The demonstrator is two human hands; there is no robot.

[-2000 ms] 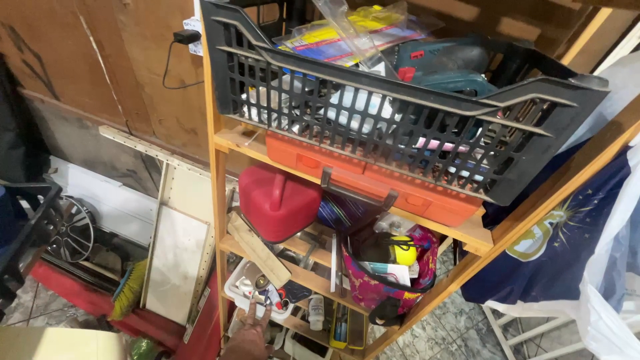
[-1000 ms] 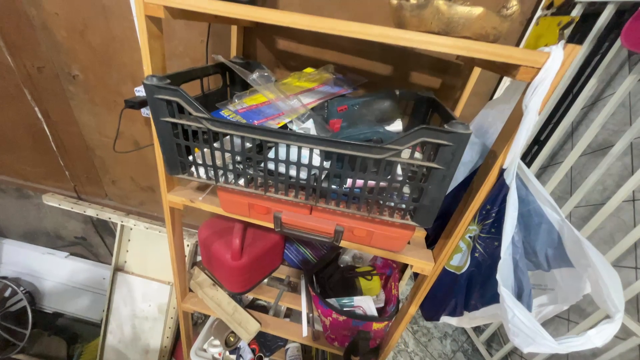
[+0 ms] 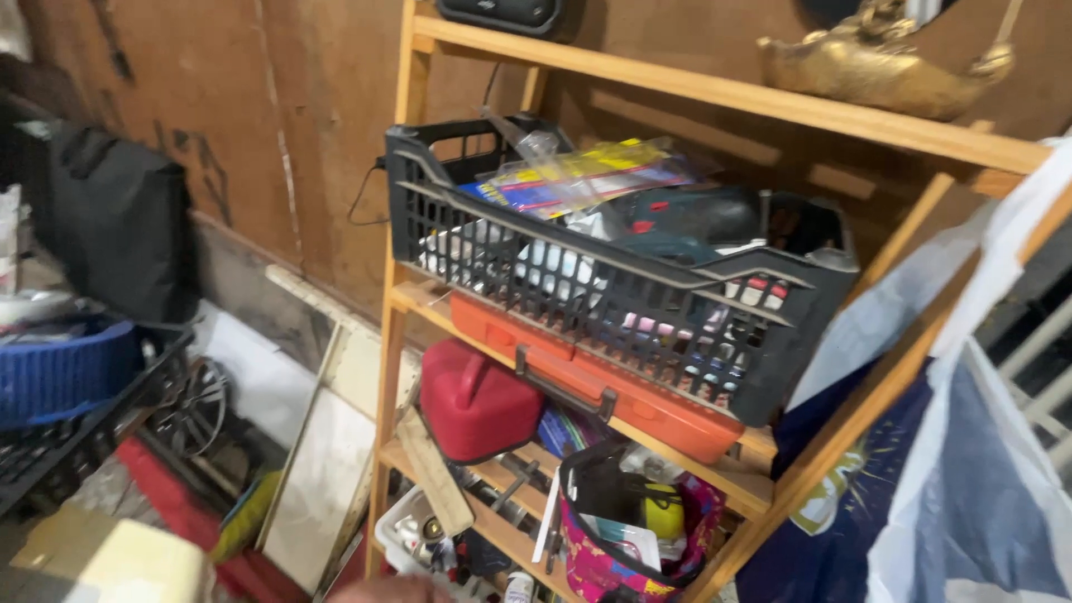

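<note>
At the bottom edge, part of a hand (image 3: 389,590) shows, blurred and cut off by the frame; which hand it is and what its fingers do cannot be told. Just above it stands a white plastic bin (image 3: 394,536) of small items. A wooden board (image 3: 435,473) leans beside a red plastic container with a handle (image 3: 479,402). To the right, a patterned pink fabric bag (image 3: 599,561) holds packages and a yellow item. Higher up, a black plastic crate (image 3: 586,276) with a power tool (image 3: 687,213) and packaging rests over an orange case (image 3: 586,373).
The wooden shelf unit (image 3: 720,96) carries a golden ornament (image 3: 871,71) and a black speaker (image 3: 502,12) on top. Plastic bags (image 3: 971,469) hang at its right side. At left are a blue ribbed container (image 3: 67,373), a wheel cover (image 3: 201,406) and leaning panels (image 3: 322,452).
The view has swung about. Two seconds ago a hand reached over the white bin on the low shelf; now only part of a hand shows at the bottom edge.
</note>
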